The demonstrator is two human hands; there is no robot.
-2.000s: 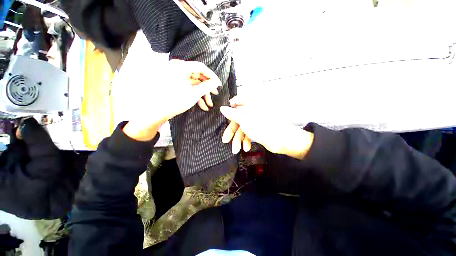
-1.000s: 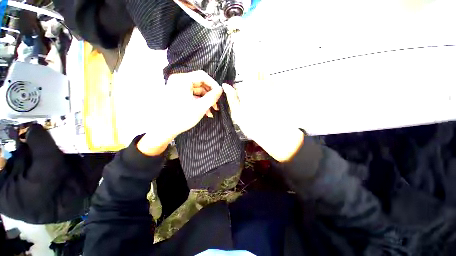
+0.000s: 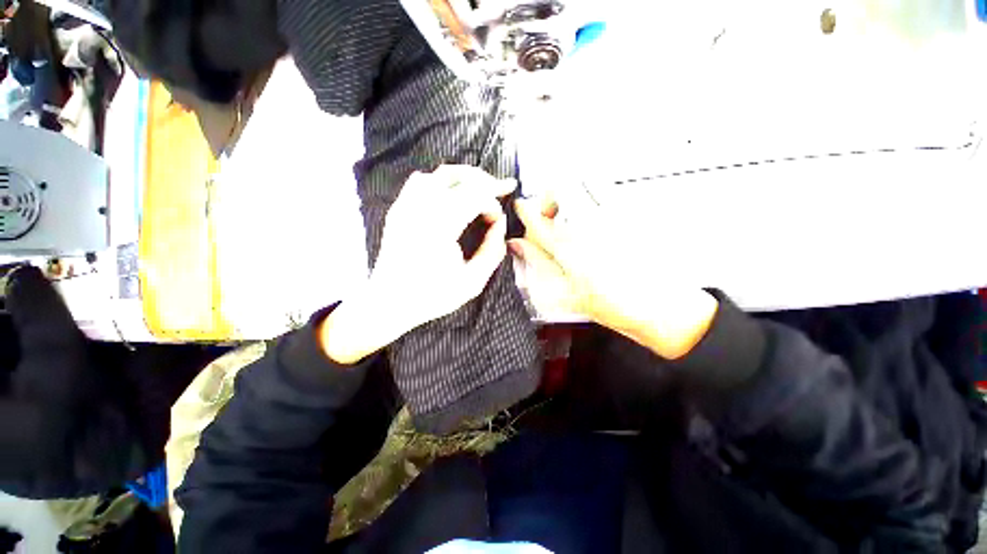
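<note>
A dark pinstriped sleeve-like piece point(image 3: 433, 119) runs from the needle area point(image 3: 492, 65) down over the table edge and ends in a plain dark band point(image 3: 476, 406). My left hand point(image 3: 444, 233) lies on the striped piece, its thumb and finger closed at the piece's right edge. My right hand point(image 3: 557, 260) is just right of it, fingertips bent at the same edge. The fingertips of both hands nearly meet there. Both hands are overexposed, so the exact hold on the cloth is hard to see.
A white table point(image 3: 779, 216) spreads right. A round metal part point(image 3: 538, 52) is beside the needle area. A yellow-orange board point(image 3: 184, 216) and a grey fan-grille box point(image 3: 54, 184) are left. Khaki cloth point(image 3: 373, 487) hangs below. Black garments point(image 3: 866, 357) lie below right. A dark-sleeved person point(image 3: 54, 400) is left.
My left hand has moved lower over the striped piece and now covers more of it. My right hand's fingers have shifted from spread to bent at its edge. The camera view has shifted slightly.
</note>
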